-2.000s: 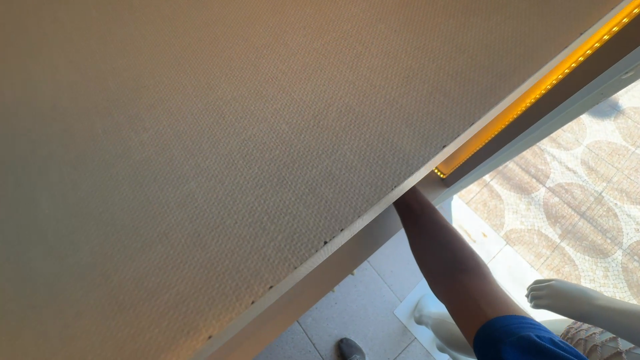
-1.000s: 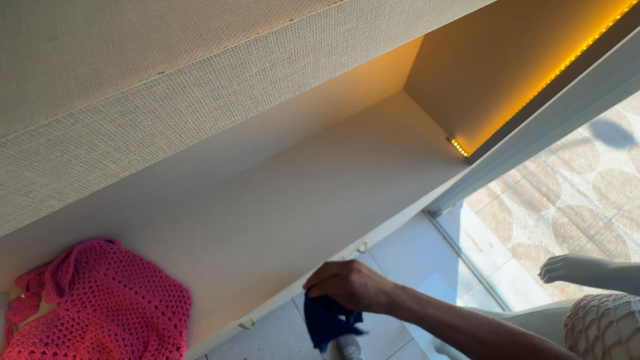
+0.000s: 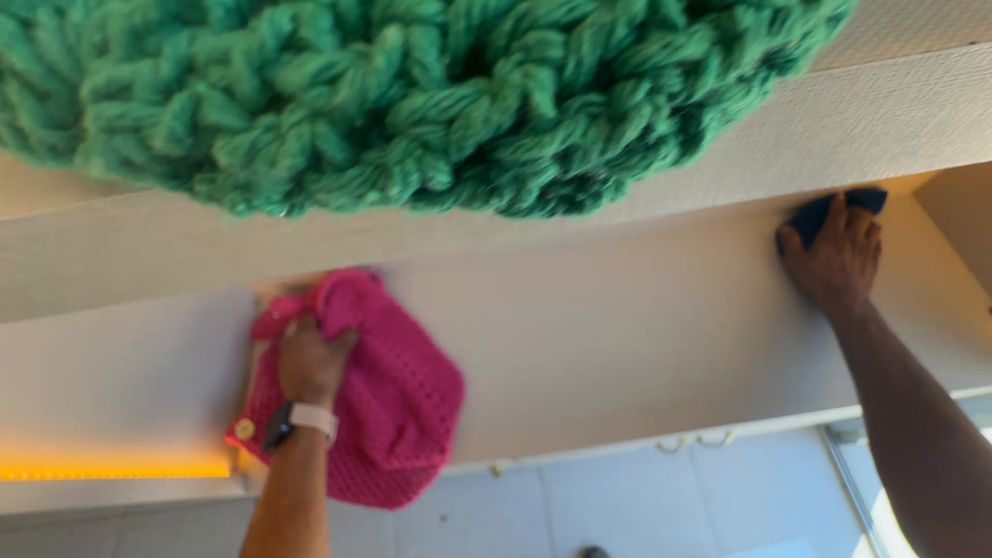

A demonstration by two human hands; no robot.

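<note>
My left hand [image 3: 314, 360], with a watch on its wrist, grips the upper left part of a pink crocheted piece [image 3: 395, 395] with a button at its lower left corner. The piece lies on the left part of a pale shelf [image 3: 589, 333] and hangs a little over its front edge. Toward the shelf's right end, my right hand [image 3: 837, 252] presses a dark blue cloth [image 3: 814, 221] down near the back; its fingers are spread on the cloth.
A chunky green crocheted piece [image 3: 434, 101] fills the top of the view, over the textured upper ledge [image 3: 876, 116]. An orange light strip [image 3: 116, 471] glows at the left. Small hooks [image 3: 714, 440] line the shelf's front edge, above a tiled floor [image 3: 620, 496].
My right hand has moved from the shelf's front edge onto its surface with the blue cloth. My left hand has come into view on the pink piece. The view has swung left.
</note>
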